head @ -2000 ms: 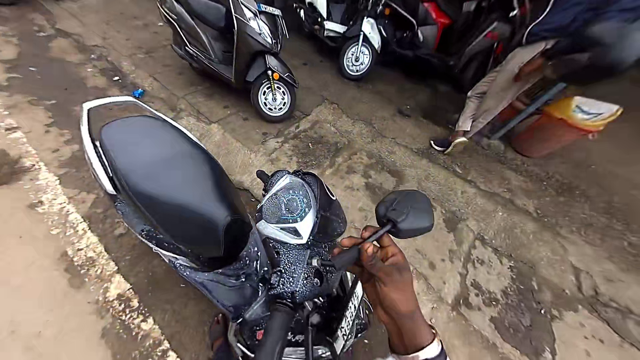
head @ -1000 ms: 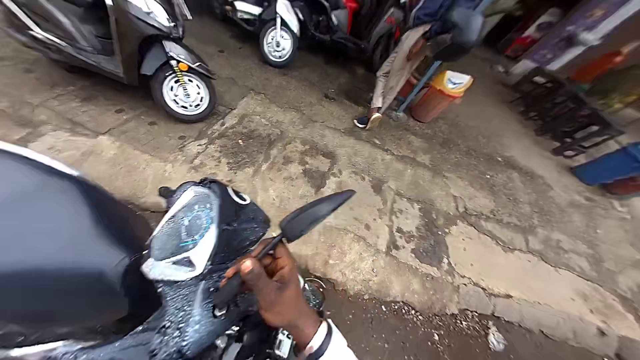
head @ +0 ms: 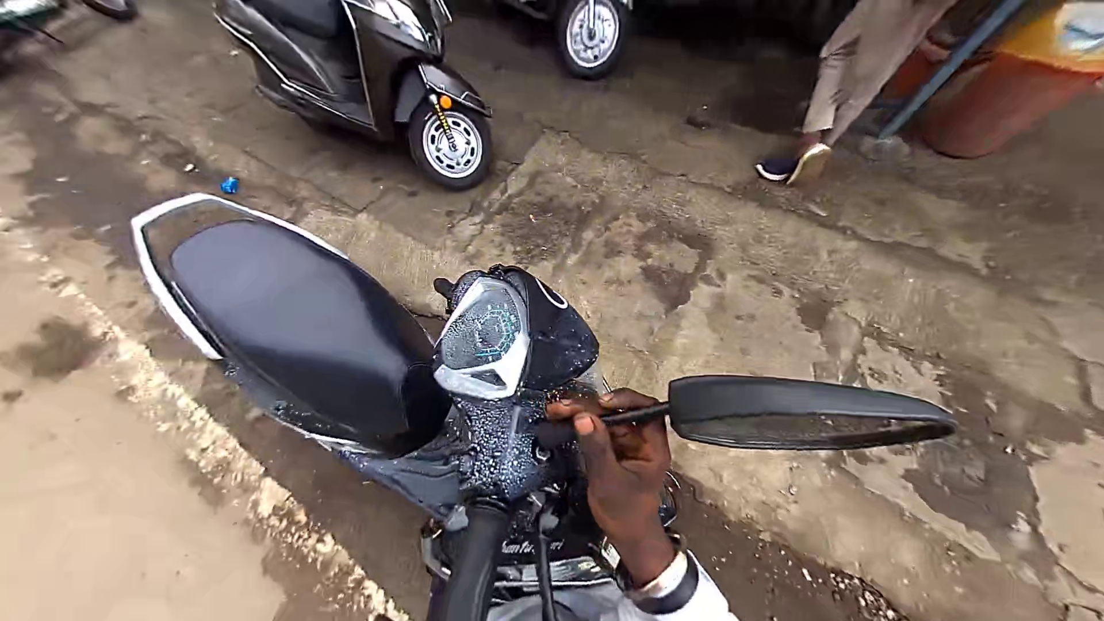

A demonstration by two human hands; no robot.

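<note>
My right hand (head: 628, 470) comes up from the bottom, its thumb and fingers closed around the thin black stem of a rear-view mirror (head: 802, 412). The mirror head points right, seen nearly edge-on, with part of its glass facing me. The stem's lower end meets the rubber boot beside the handlebar of a dark scooter, whose instrument cluster (head: 486, 332) and cover are wet with droplets. Left of it lies the long black seat (head: 302, 319) with a white grab rail (head: 155, 267). A black handlebar grip (head: 479, 561) is below my hand's left. My left hand is out of view.
A dark parked scooter (head: 379, 78) stands behind, with another vehicle's front wheel (head: 592, 34) beside it. At upper right are a person's legs (head: 849, 73), a blue-grey pole (head: 953, 69) and a reddish bin (head: 992, 103). The ground is cracked, stained concrete (head: 604, 216).
The mirror head now shows nearly edge-on with some glass visible, while two seconds ago it looked broad and rounded. My right hand has kept hold of the stem. The view has swung about.
</note>
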